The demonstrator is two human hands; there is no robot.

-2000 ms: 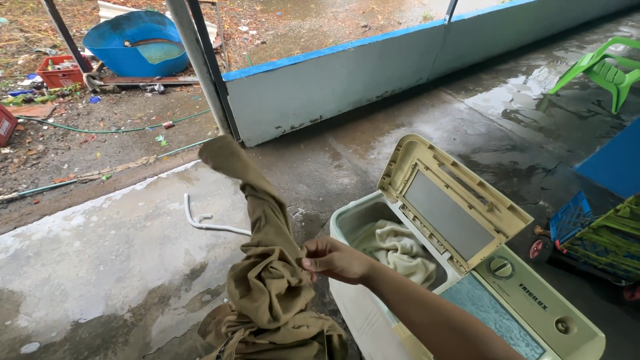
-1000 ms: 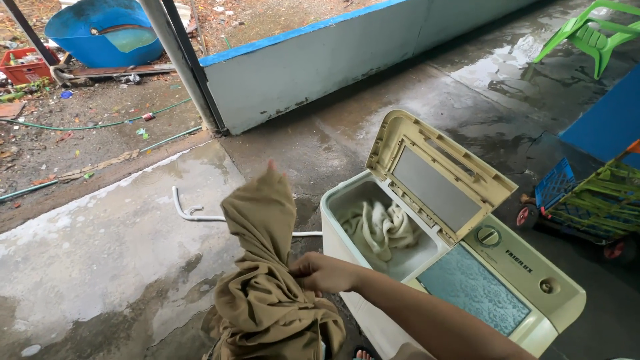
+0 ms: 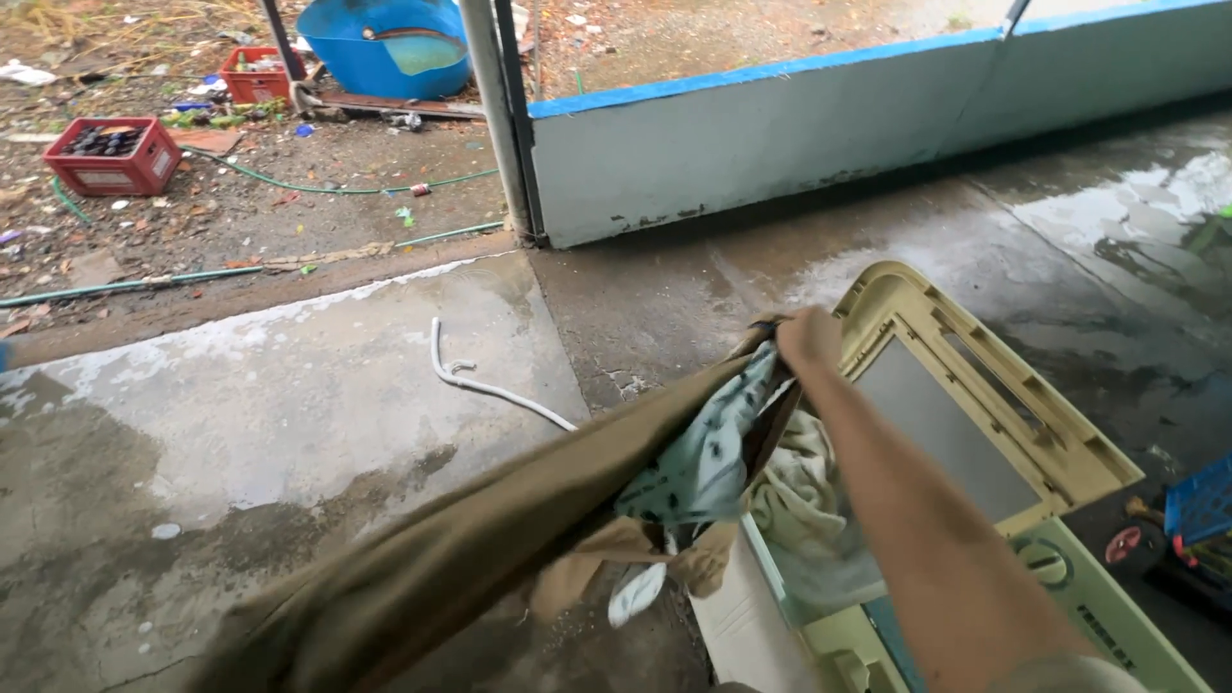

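Observation:
My right hand (image 3: 807, 339) grips the edge of an olive-brown garment (image 3: 481, 500), which stretches down to the lower left. A light green printed cloth (image 3: 707, 457) hangs in its opening below my fingers. My left hand is out of view. Behind my right forearm stands a washing machine (image 3: 1107, 587) with a control knob, its hinged lid (image 3: 1011, 423) raised. Pale wet cloth (image 3: 797, 486) lies in its open tub, partly covered by the garment and my arm.
A white hose (image 3: 500, 393) lies on the wet concrete floor. Behind runs a low wall (image 3: 770, 144) beside a metal post (image 3: 496, 125). Beyond are a blue tub (image 3: 385, 48), a red crate of bottles (image 3: 115, 159) and a green hose. A blue crate (image 3: 1201, 505) with wheels stands at the right.
The bunched garment is now stretched out, and its opening shows the printed cloth. My right hand has moved up to the garment's edge, near the raised lid.

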